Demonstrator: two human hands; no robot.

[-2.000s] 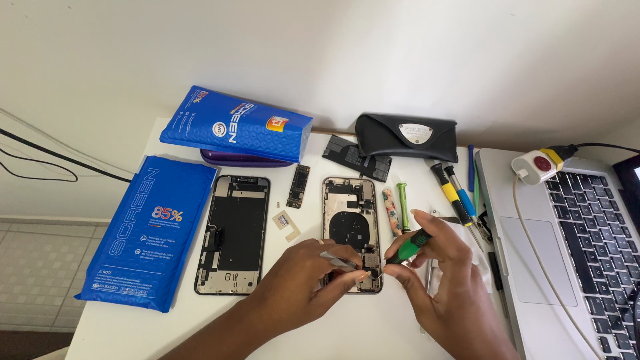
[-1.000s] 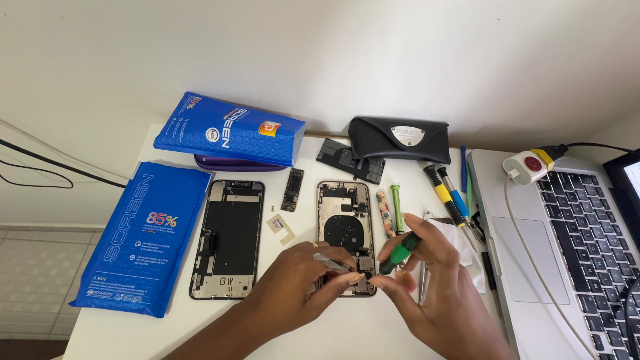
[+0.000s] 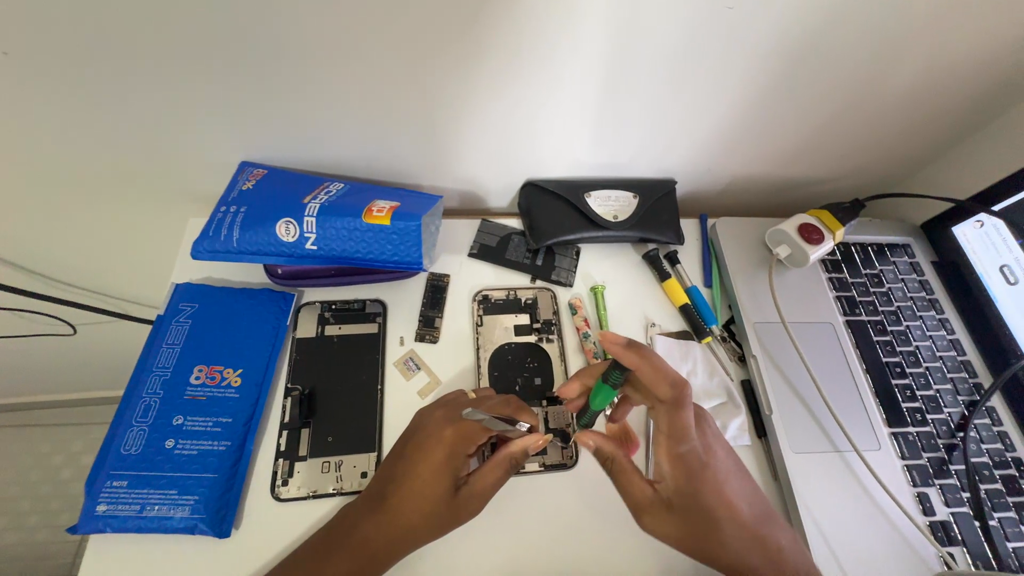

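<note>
An opened smartphone housing (image 3: 520, 372) lies on the white table, its inner parts bare. Over its lower end my left hand (image 3: 456, 464) grips metal tweezers (image 3: 494, 421), their tips hidden behind the fingers. My right hand (image 3: 672, 448) holds a green and black screwdriver (image 3: 604, 394), tilted, with its lower end at the housing's lower right part. To the left lies a detached phone screen assembly (image 3: 336, 384), inner side up. Between the two phone parts are a logic board (image 3: 432, 308) and a small beige plate (image 3: 417, 373). Two black battery pieces (image 3: 524, 253) rest above the housing.
Blue padded envelopes (image 3: 188, 408) lie at the left, one on a purple case (image 3: 344, 276). A black glasses case (image 3: 600, 212) stands behind. Right are yellow and blue screwdrivers (image 3: 678, 294), a white cloth (image 3: 708, 384) and a laptop (image 3: 816, 384) with a plug adapter (image 3: 802, 238) and cables.
My right hand's fingers have shifted on the green screwdriver, which stays tilted over the housing's lower end. My left hand keeps the tweezers there.
</note>
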